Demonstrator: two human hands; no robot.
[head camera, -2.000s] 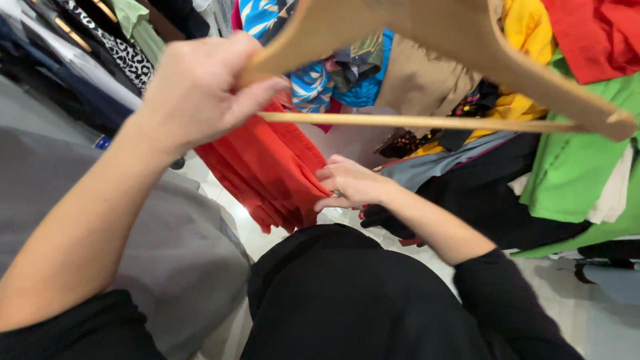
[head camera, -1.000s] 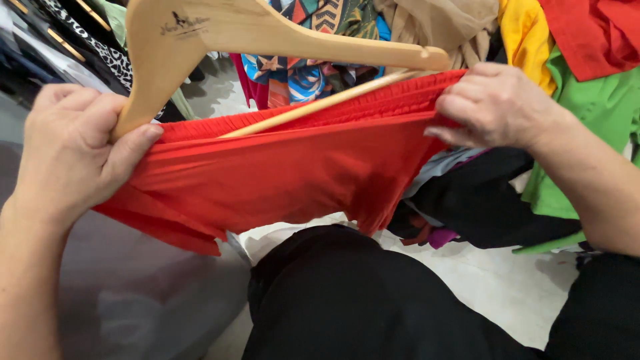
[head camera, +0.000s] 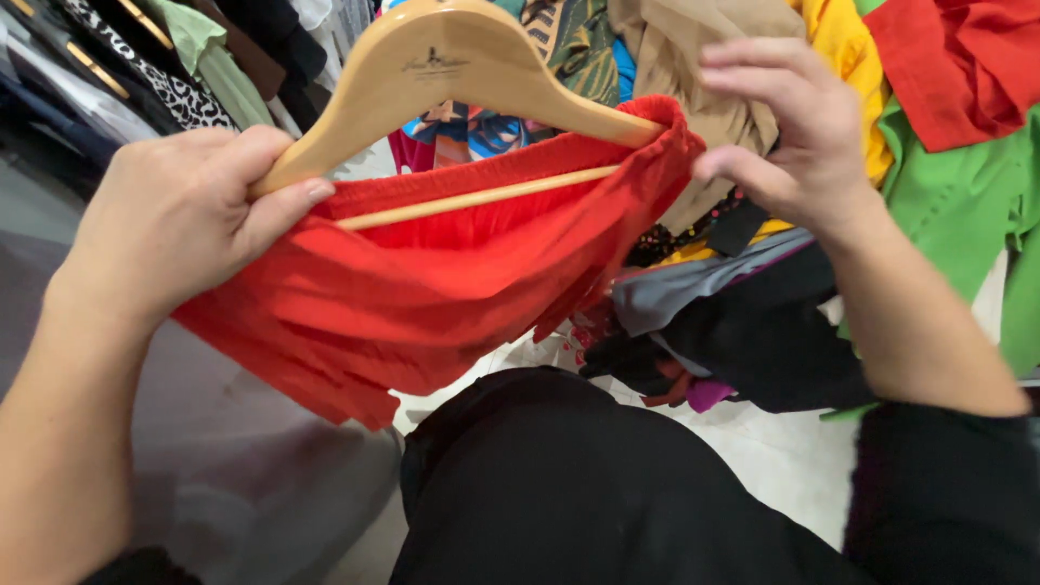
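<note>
My left hand (head camera: 191, 211) grips the left end of a wooden clothes hanger (head camera: 443, 61) together with the waistband of a red garment (head camera: 406, 292). The garment's elastic waistband is looped over the hanger's right arm end, and the hanger's wooden bar (head camera: 479, 197) runs across inside its opening. The red cloth hangs below in folds. My right hand (head camera: 792, 134) is just right of the waistband's right end, fingers apart, holding nothing. The hanger bears small printed writing.
Hung clothes, one a light green garment (head camera: 215, 61), fill the upper left. A heap of clothes lies behind and to the right, with tan cloth (head camera: 707, 73), green cloth (head camera: 959, 203), another red piece (head camera: 959, 65) and black cloth (head camera: 772, 333). White floor (head camera: 780, 455) shows below.
Two seconds ago the red garment hung below the hanger in my right hand. One second ago both hands stretched its waistband along the hanger; now my right hand has let go.
</note>
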